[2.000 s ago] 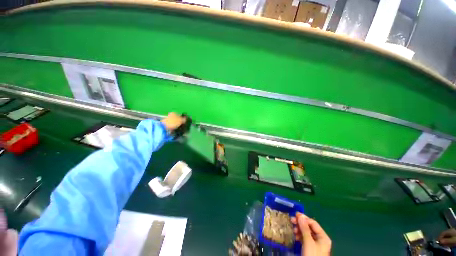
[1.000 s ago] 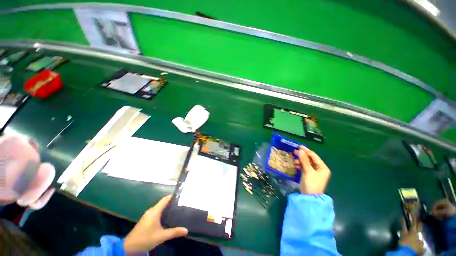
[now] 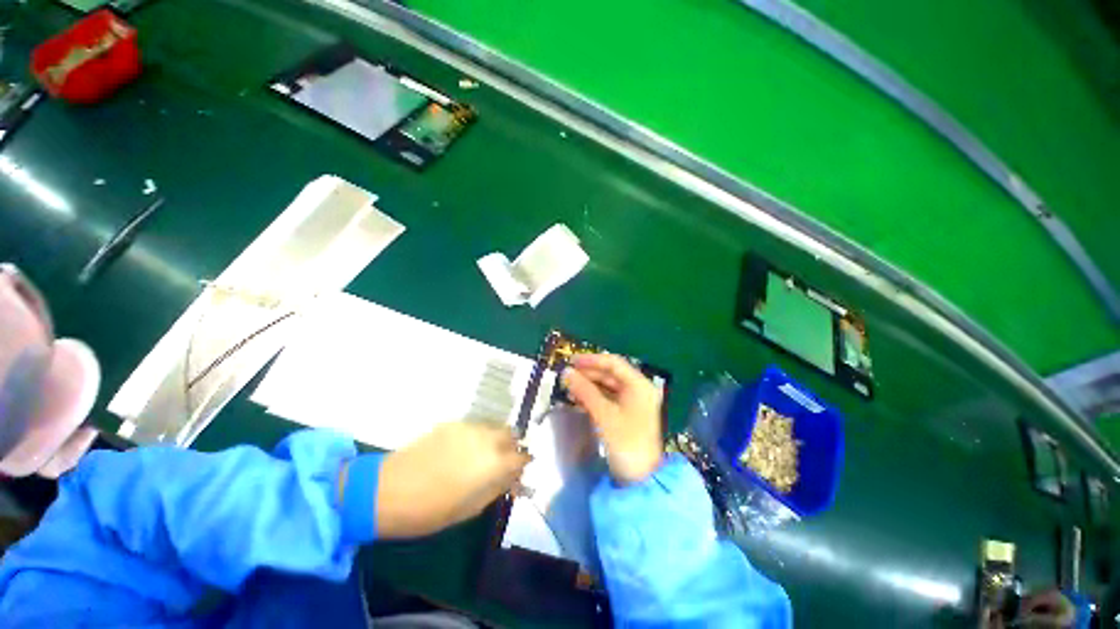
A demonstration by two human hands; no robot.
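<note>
An open tablet unit [image 3: 540, 522] lies in front of me, its circuitry end pointing away. My left hand [image 3: 448, 477] is at the tablet's left edge beside the white sticker sheet [image 3: 369, 375], fingertips pinched; whether it holds something is too small to tell. My right hand [image 3: 620, 412] is over the circuitry end, thumb and forefinger together; a small part may be between them, but I cannot tell. The blue bin [image 3: 805, 492] of tan bits stands right of the tablet, with dark leaded parts [image 3: 698, 457] and a clear bag [image 3: 737, 510] beside it.
Long cream strips [image 3: 246, 307] lie left and a curled white paper [image 3: 540, 264] lies behind. Other tablets rest back left [image 3: 369, 105] and right [image 3: 805, 322]. A red bin [image 3: 86, 59], thin dark tool [image 3: 120, 240] and pink fan [image 3: 43, 387] are left. Another person's hand [image 3: 1046, 608] shows right.
My left hand has moved from the tablet's near left corner up its left edge. My right hand has left the blue bin for the tablet's circuitry end. The view has turned and shifted.
</note>
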